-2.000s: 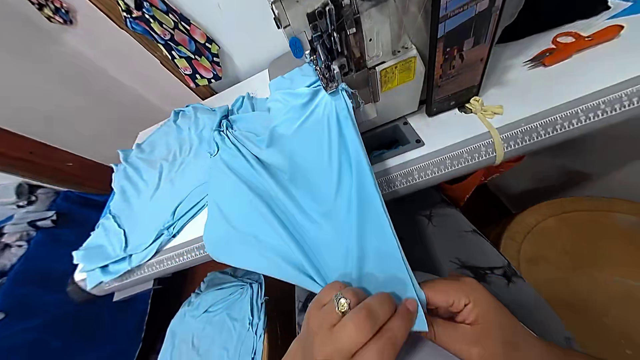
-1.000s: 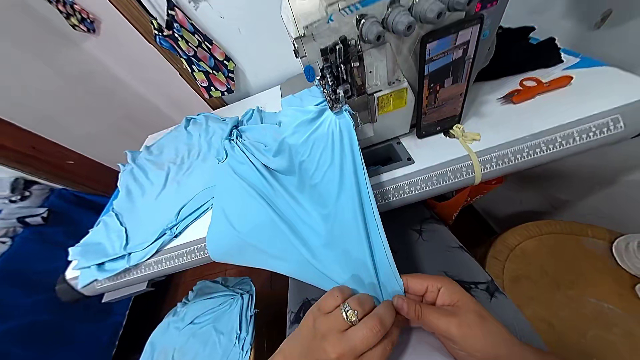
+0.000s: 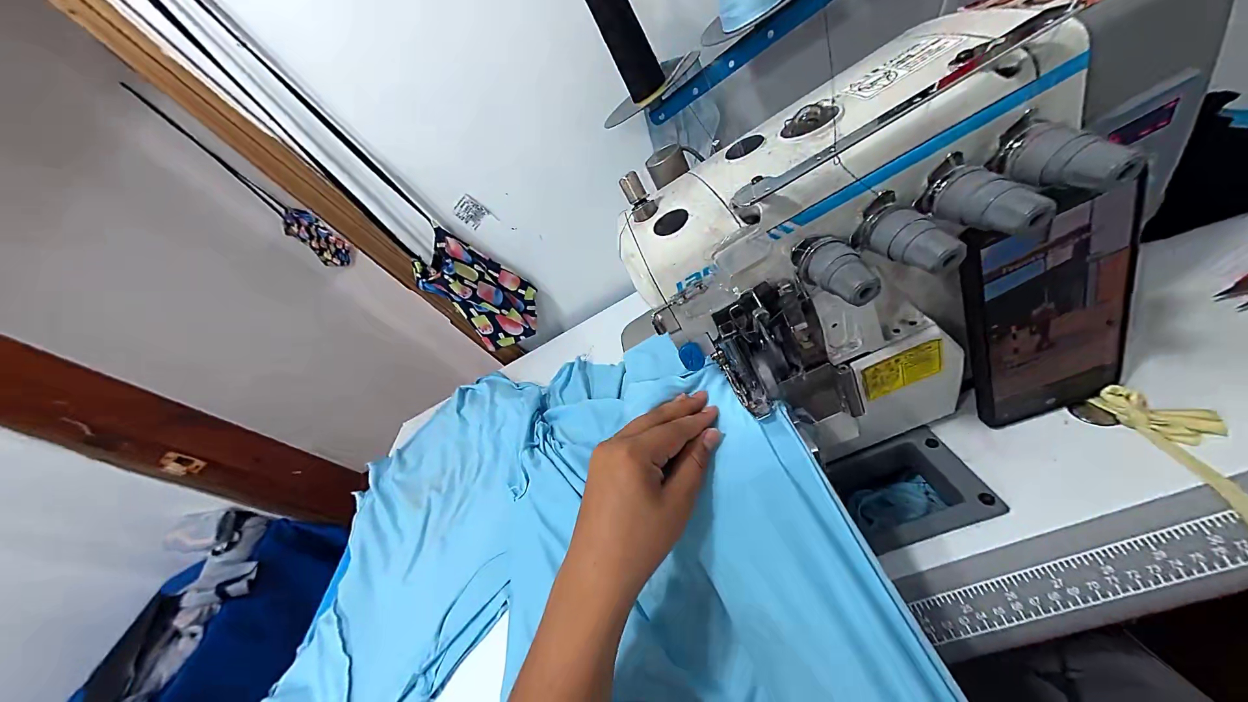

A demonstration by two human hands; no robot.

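Observation:
Light blue knit fabric (image 3: 760, 565) lies across the table, its upper edge under the presser foot (image 3: 756, 395) of a white overlock sewing machine (image 3: 682, 234). My left hand (image 3: 648, 468) rests flat on the fabric just left of the needle area, fingers together and pointing at the foot; it presses the cloth rather than gripping it. The fabric's right edge runs from the foot down toward the bottom of the view. My right hand is out of view.
A phone (image 3: 1058, 292) stands against the machine, beside a knotted yellow strip (image 3: 1160, 424). Below the machine head is a recessed tray (image 3: 912, 487) with blue scraps. A measuring tape (image 3: 1082, 575) runs along the table edge. Dark blue cloth (image 3: 263, 614) lies lower left.
My left hand has gone from the fabric's lower end up to beside the presser foot. My right hand, earlier pinching the lower corner, has left the view. The view has shifted closer to the machine.

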